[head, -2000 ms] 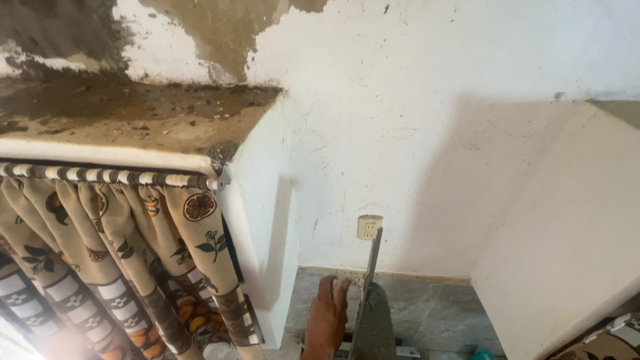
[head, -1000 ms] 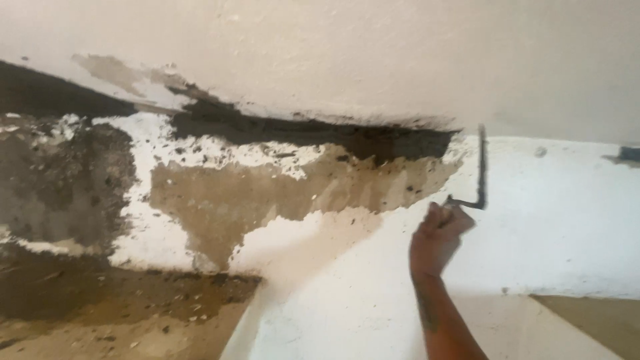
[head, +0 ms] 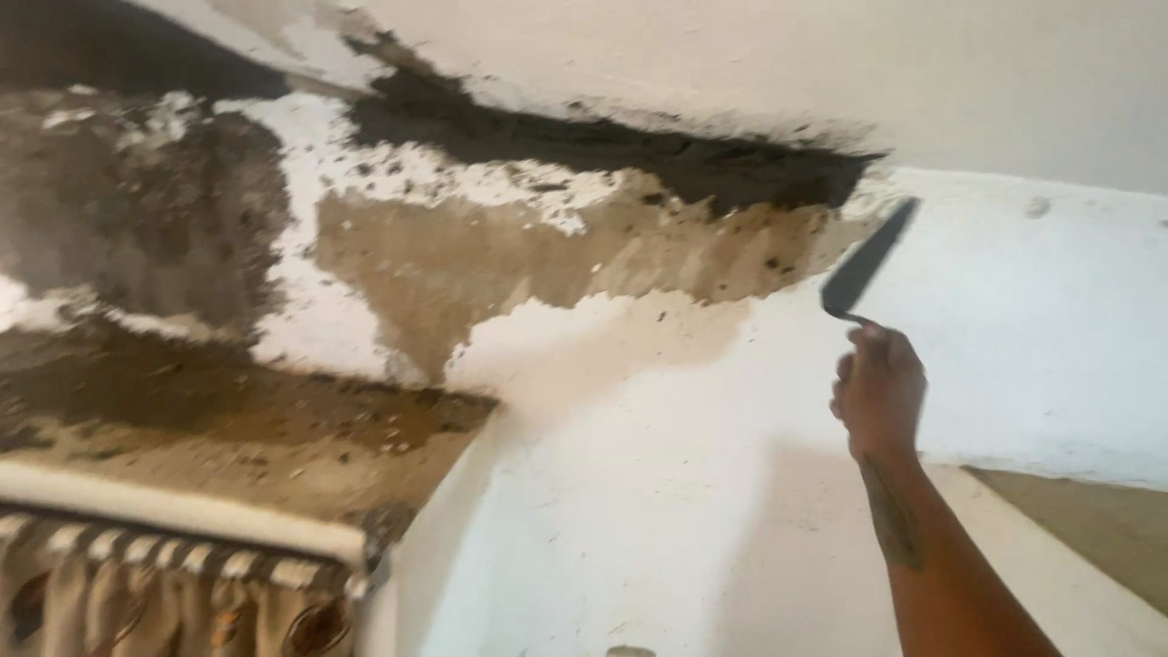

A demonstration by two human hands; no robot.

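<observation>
My right hand (head: 883,388) is raised at the right, closed around the handle of a pointed trowel (head: 867,260). The grey blade tilts up and to the right, in front of the white wall (head: 1022,347), just right of the exposed brown patch (head: 547,255). Whether the blade touches the wall cannot be told. Dark grey wet-looking mortar (head: 620,151) runs in a band along the top of the wall, under the ceiling, and its right end lies close above and left of the blade. My left hand is out of view.
At the lower left is a ledge (head: 301,456) strewn with crumbs, with a patterned curtain (head: 182,593) hanging on a rod below its front edge. Another ledge (head: 1086,529) juts in at the lower right. The pale ceiling (head: 776,64) slopes across the top.
The view has swung up from the wall socket and curtain to the top of the wall. Since one second ago the trowel has turned from edge-on to showing its blade's face.
</observation>
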